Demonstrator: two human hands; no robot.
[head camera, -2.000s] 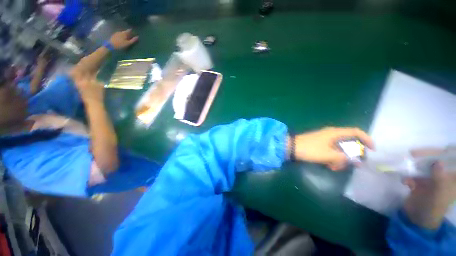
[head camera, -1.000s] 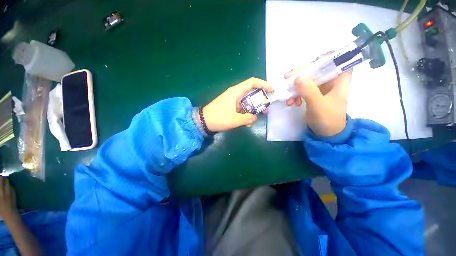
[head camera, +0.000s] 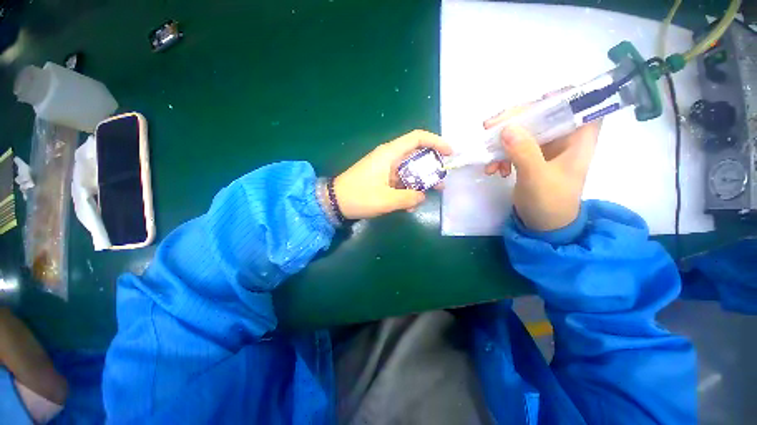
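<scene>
My left hand (head camera: 378, 178) grips a small electronic module (head camera: 422, 169) by its edges, its silver-white and dark face turned up. My right hand (head camera: 548, 170) is closed around a clear-white dispensing syringe (head camera: 552, 119) with dark marking. The syringe's thin tip points left, at the module's right edge; whether it touches cannot be told. A green winged adapter (head camera: 637, 80) caps the syringe's rear end, with a yellowish-green air hose (head camera: 714, 37) and a thin black cable there.
White paper sheet (head camera: 498, 50) lies under the syringe. Grey controller (head camera: 729, 124) stands at right. At left lie a phone (head camera: 122, 178), white tissue (head camera: 85, 195), white bottle (head camera: 70, 98) and clear bag (head camera: 50, 199). Another module (head camera: 165, 36) lies at upper left. A neighbour's arm (head camera: 29, 361) shows lower left.
The view has swung right and down since two seconds ago. Since one second ago, the syringe and my right hand have shifted slightly right; my left hand still holds the module.
</scene>
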